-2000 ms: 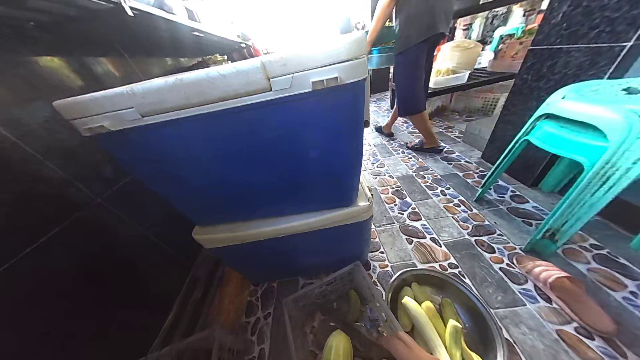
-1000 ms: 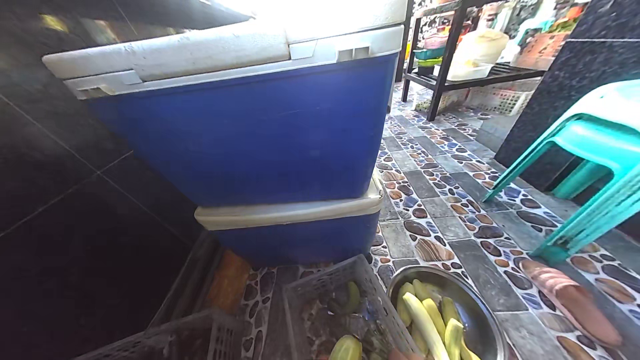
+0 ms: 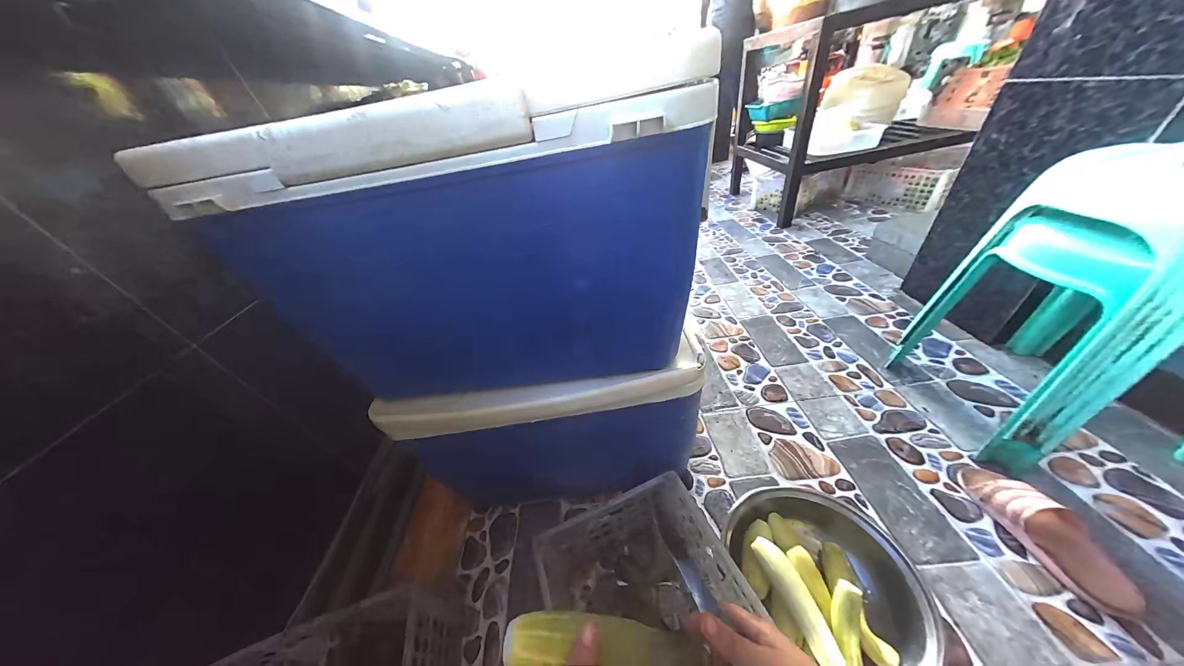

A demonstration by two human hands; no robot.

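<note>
At the bottom edge, my left hand [image 3: 585, 645] holds a yellow-green cucumber-like vegetable [image 3: 555, 638], with one fingertip showing on its side. My right hand [image 3: 751, 640] grips a knife, its blade [image 3: 689, 566] pointing up and away over a grey plastic crate [image 3: 606, 518]. The knife's handle is hidden by the fingers. Dark scraps lie inside the crate. Right of it, a steel basin [image 3: 902, 564] holds several pale yellow peeled vegetables [image 3: 797, 592].
Two blue coolers [image 3: 481, 268] with white lids stand stacked ahead. A turquoise plastic stool [image 3: 1064, 268] and a pink slipper [image 3: 1054, 546] are at right. Another crate [image 3: 425, 634] sits lower left. A metal rack [image 3: 805, 157] holds containers behind. A dark tiled wall [image 3: 139, 324] runs along the left.
The person who stood beyond the coolers two seconds ago has moved mostly out of view. The knife blade now shows more plainly over the crate.
</note>
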